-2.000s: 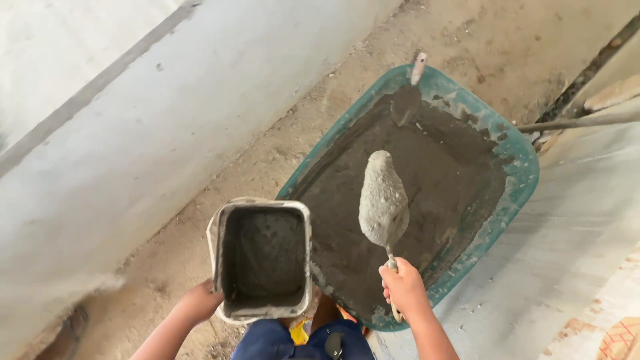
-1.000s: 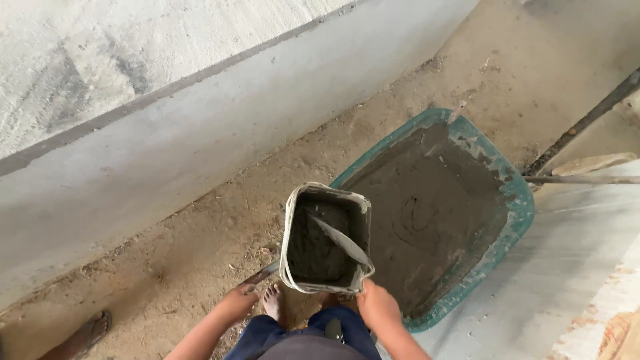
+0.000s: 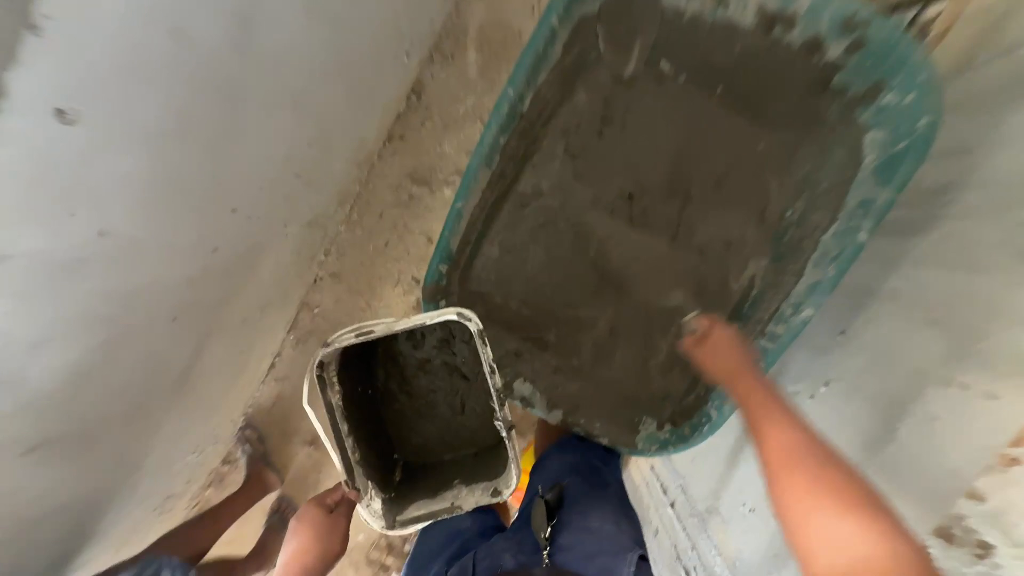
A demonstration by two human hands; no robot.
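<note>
My left hand [image 3: 318, 526] grips the rim of a square plastic bucket [image 3: 502, 424] at its lower left corner. Wet mortar coats the inside of the bucket, which has a white handle along its left side. To the right, my right hand [image 3: 720, 352] is closed on the handle end of a trowel, over the near right part of a green plastic tub [image 3: 472, 184]. The trowel's blade cannot be made out against the grey mortar [image 3: 632, 192] that fills the tub. The bucket overlaps the tub's near left edge.
A pale wall [image 3: 176, 200] runs along the left, with a strip of dirt floor [image 3: 384, 216] beside it. Another person's bare legs [image 3: 200, 520] are at the lower left. A grey concrete surface [image 3: 920, 320] lies right of the tub.
The trowel was over the bucket one second ago; my right hand has since moved right, over the tub. My left hand still has the bucket. The view has shifted closer to the tub.
</note>
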